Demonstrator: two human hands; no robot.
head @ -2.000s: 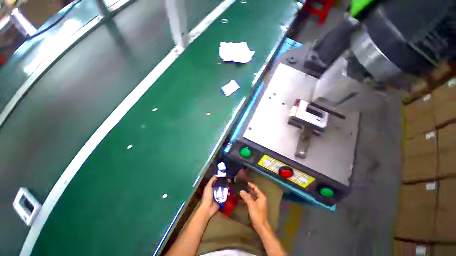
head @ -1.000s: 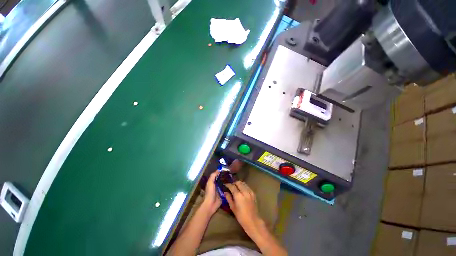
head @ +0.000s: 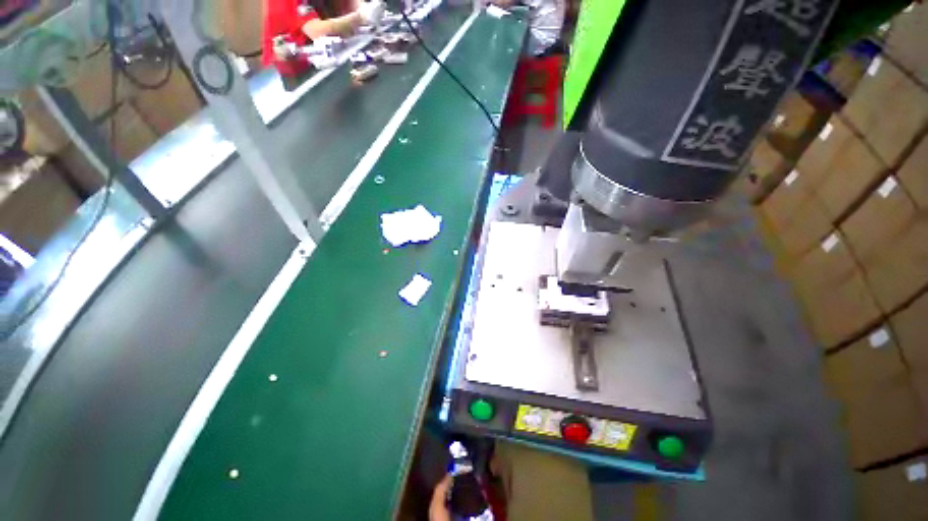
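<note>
My left hand (head: 441,501) is cut off by the bottom edge, with only some fingers showing beside a small dark part with a whitish top (head: 466,488), which it holds. My right hand cannot be made out. A white housing sits in the welding fixture (head: 573,305) on the press's silver base plate (head: 509,351). The silver ultrasonic horn (head: 590,249) is just above the fixture; a gap between them cannot be judged.
The base has two green buttons (head: 481,409) and a red emergency stop (head: 575,429). White scraps (head: 411,226) and a small white square (head: 415,289) lie on the green conveyor (head: 336,377). A black cable (head: 453,76) crosses it. A person in red (head: 290,36) is beyond; cartons (head: 865,254) stand right.
The view has tilted up towards the press head and the far conveyor. The hands have shifted to the bottom edge, and my right hand no longer shows clearly.
</note>
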